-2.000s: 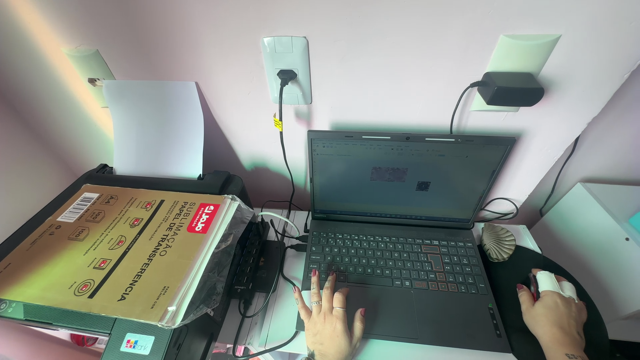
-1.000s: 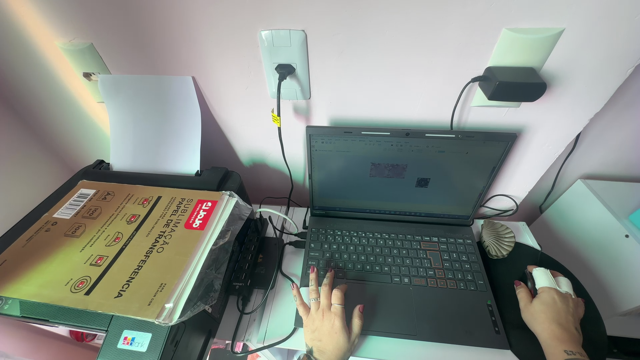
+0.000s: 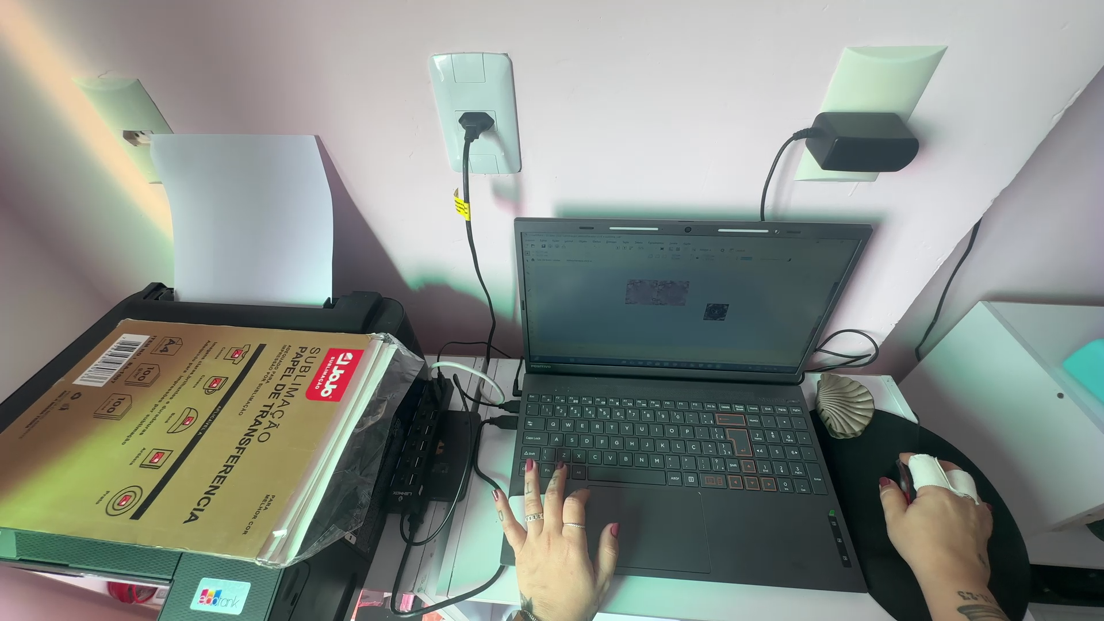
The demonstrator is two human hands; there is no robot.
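An open laptop (image 3: 733, 552) stands in the middle, its screen (image 3: 690, 319) lit with two small dark images on a page. My left hand (image 3: 561, 543) rests with spread fingers on the palm rest, fingertips at the lower left keys, holding nothing. On a round black mouse pad (image 3: 871, 517) to the right, my right hand (image 3: 940, 517) is closed over a computer mouse (image 3: 904, 479), mostly hidden beneath it. White wrapping covers some of that hand's fingers. A seashell (image 3: 844, 405) lies at the pad's upper edge.
At left, a printer (image 3: 233, 578) carries an opened pack of sublimation transfer paper (image 3: 172, 431); a white sheet (image 3: 250, 216) stands in its rear feed. Cables and a black USB hub (image 3: 418, 448) lie between printer and laptop. A power adapter (image 3: 865, 142) is plugged in above; a white box-like unit (image 3: 1009, 388) stands right.
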